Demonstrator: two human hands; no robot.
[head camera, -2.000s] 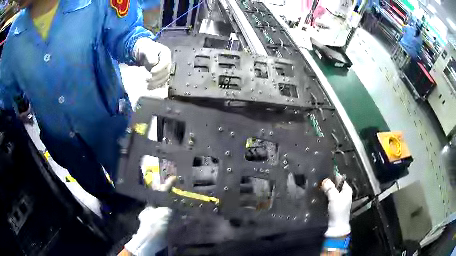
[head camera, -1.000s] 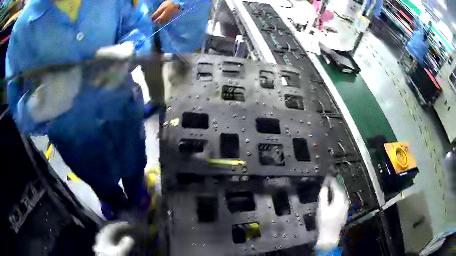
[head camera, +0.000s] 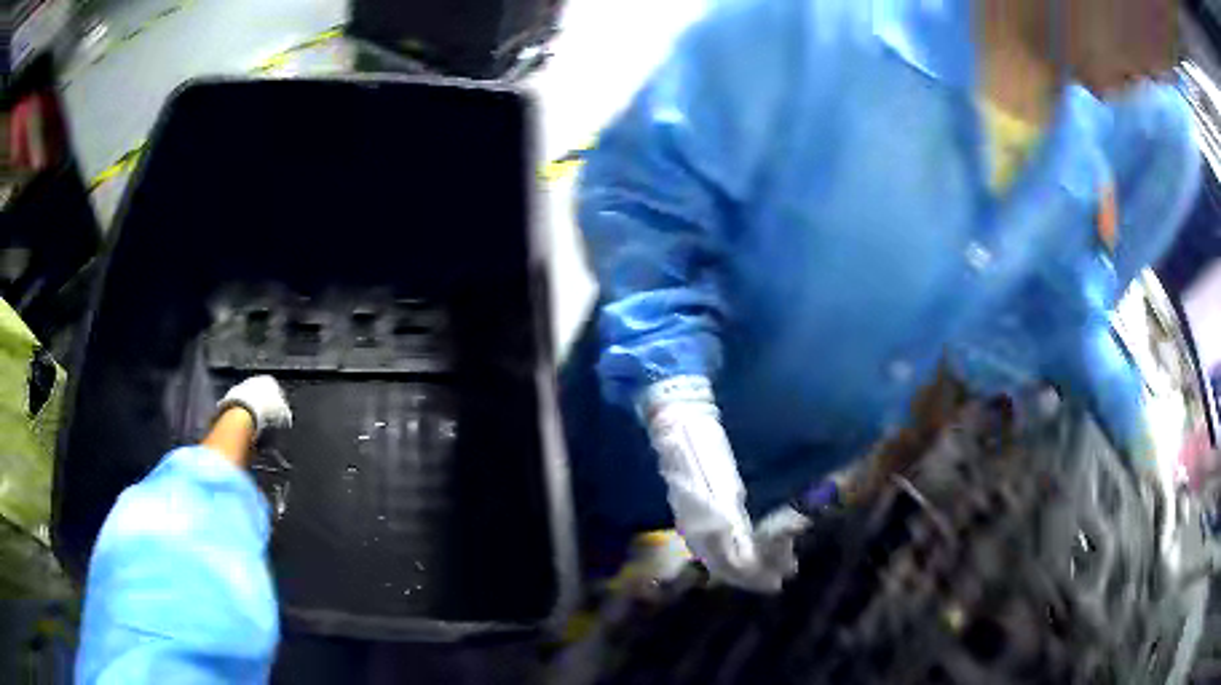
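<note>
A large deep black turnover bin (head camera: 552, 402) lies open in the left half of the view. Inside it a black carrier plate (head camera: 335, 341) with square cut-outs sits across the middle; its exact tilt is unclear. Small bright specks show on the bin's shiny floor. My left hand (head camera: 257, 402), in a white glove, reaches into the bin just below the plate's left end. The fingers are small and blurred, so whether they grip anything is unclear. My right hand is out of the picture.
A coworker in a blue smock (head camera: 830, 268) stands close at the right, a white-gloved hand (head camera: 710, 495) hanging beside the bin. A blurred dark pile (head camera: 991, 562) lies at the lower right. Another dark container (head camera: 449, 34) is behind the bin. Yellow-black tape marks the floor.
The view has swung left from the conveyor and its black carriers to the bin. My left hand is now inside the bin; my right hand has left the picture.
</note>
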